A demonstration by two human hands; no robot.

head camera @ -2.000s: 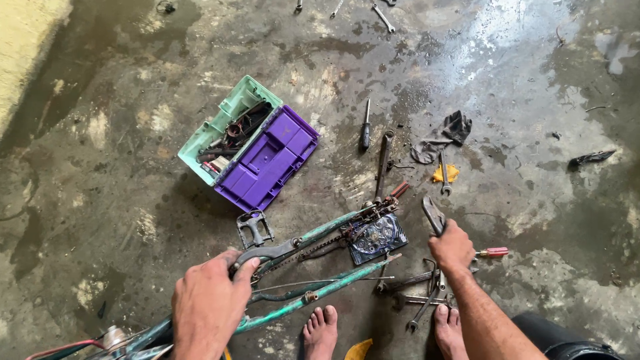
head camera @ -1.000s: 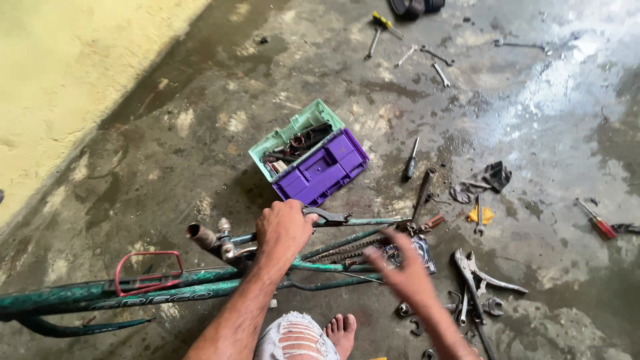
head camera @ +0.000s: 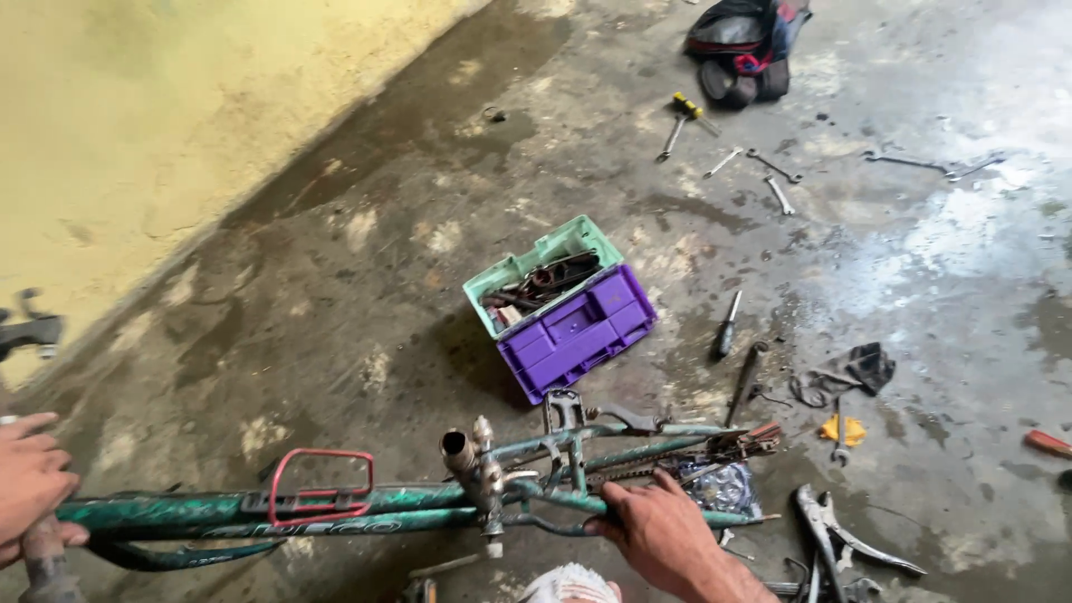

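Observation:
A green bicycle frame (head camera: 402, 502) with a red bottle cage (head camera: 321, 486) lies across the lower part of the head view. At the left edge, my left hand (head camera: 33, 486) is closed around the frame's front end by the head tube. My right hand (head camera: 657, 523) rests on a rear tube with its fingers curled over it, near the chain (head camera: 624, 476). A pedal (head camera: 564, 410) sticks up beside the seat tube opening (head camera: 456, 448). A plastic bag of small parts (head camera: 722, 486) lies partly under the rear end.
Beyond the frame stands an open toolbox with a purple lid (head camera: 578, 331). A screwdriver (head camera: 729, 327), a dark cloth (head camera: 846, 375), locking pliers (head camera: 825, 528) and several wrenches (head camera: 779, 194) lie on the wet concrete floor. A black bag (head camera: 741, 54) is at the top; a yellow wall (head camera: 167, 109) rises at left.
My left hand has moved from the middle of the frame to its front end. My right hand, in the air a second ago, is now on a rear tube. The view has shifted left.

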